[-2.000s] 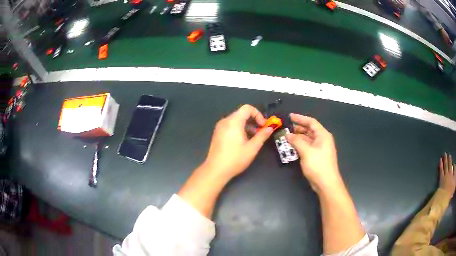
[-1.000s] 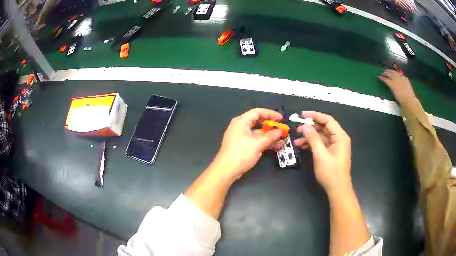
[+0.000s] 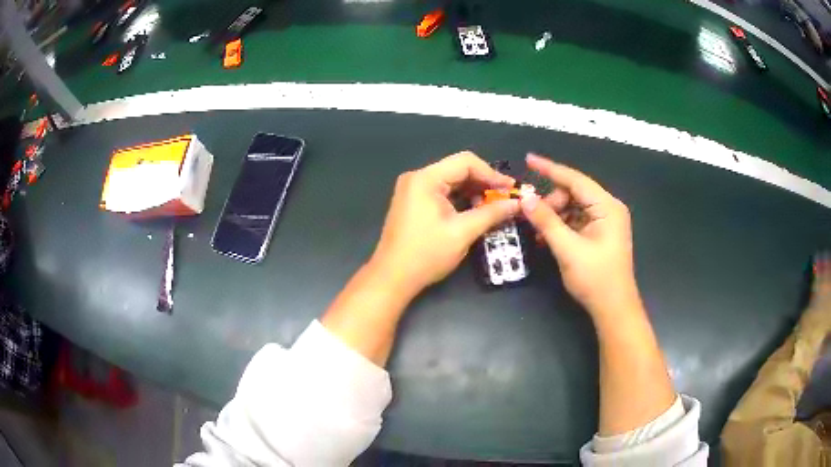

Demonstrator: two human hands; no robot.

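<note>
My left hand (image 3: pixel 444 212) holds an orange part (image 3: pixel 497 195) between thumb and fingers, partly hidden by them. My right hand (image 3: pixel 583 228) pinches a small white insert (image 3: pixel 528 192) against the right side of the orange part. Just below my fingers a black housing with a white, dark-spotted panel (image 3: pixel 505 257) lies on the dark green bench. Its upper end is hidden by my hands. Small dark pieces show behind my fingertips, too blurred to tell apart.
A smartphone (image 3: pixel 259 197) and a white-orange carton (image 3: pixel 157 177) lie left, with a slim dark item (image 3: pixel 167 270) below the carton. Beyond the white edge strip (image 3: pixel 364 97), the belt carries orange parts (image 3: pixel 233 53) and housings (image 3: pixel 474 41). Another person's sleeve (image 3: pixel 774 392) is at the right.
The white insert, apart from the orange part one second ago, now touches it. The other person's arm has drawn back from the belt. The view has shifted, so the bench appears higher.
</note>
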